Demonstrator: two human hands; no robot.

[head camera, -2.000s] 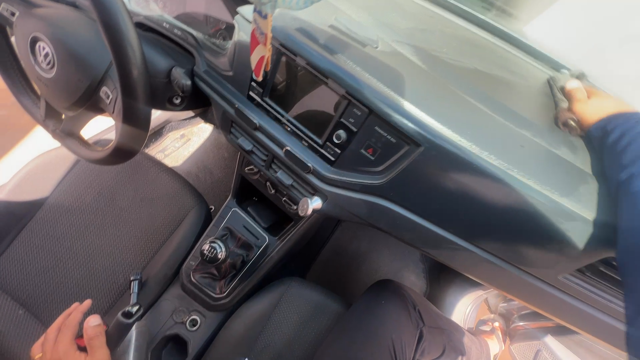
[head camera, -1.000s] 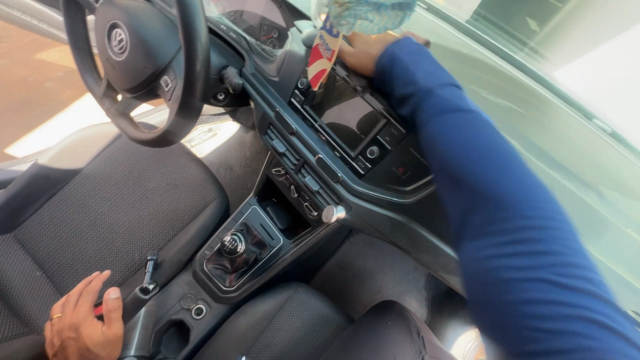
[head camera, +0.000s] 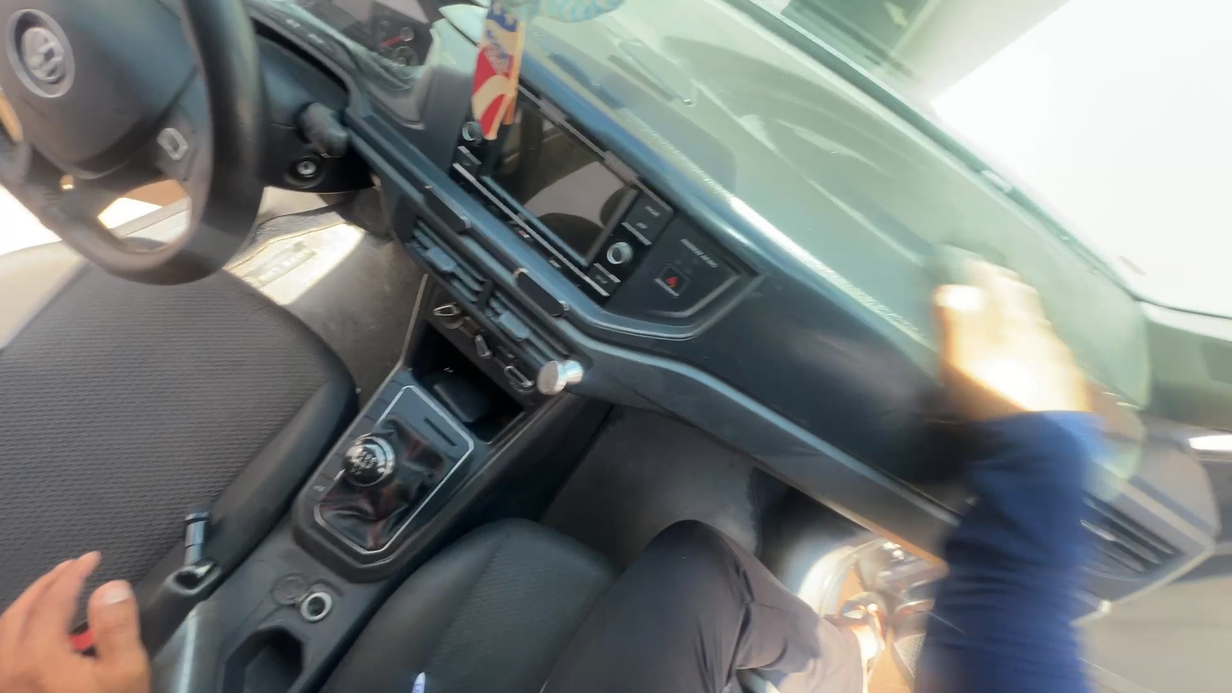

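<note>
My right hand (head camera: 1011, 346), blurred and in a blue sleeve, lies on the passenger side of the dashboard top (head camera: 818, 183), near the windshield. Whether something is under its fingers cannot be told from the blur. At the lower left corner my left hand (head camera: 72, 626) rests by the driver's seat (head camera: 144, 404), close to the parking brake lever (head camera: 195, 553). Its fingers are spread, and a small red spot shows beside the thumb. The infotainment screen (head camera: 558, 188) sits in the middle of the dashboard, with a red, white and blue hanging ornament (head camera: 499, 72) in front of its left edge.
The steering wheel (head camera: 226, 144) stands at the upper left. A gear shift knob (head camera: 370, 459) rises from the center console, with a round silver knob (head camera: 560, 376) above it. My dark-trousered leg (head camera: 693, 616) fills the bottom middle. An air vent (head camera: 1131, 539) is at the right.
My right hand has moved from near the screen's top, a second ago, back to the passenger side of the dashboard. My left hand stays beside the driver's seat. The view has shifted.
</note>
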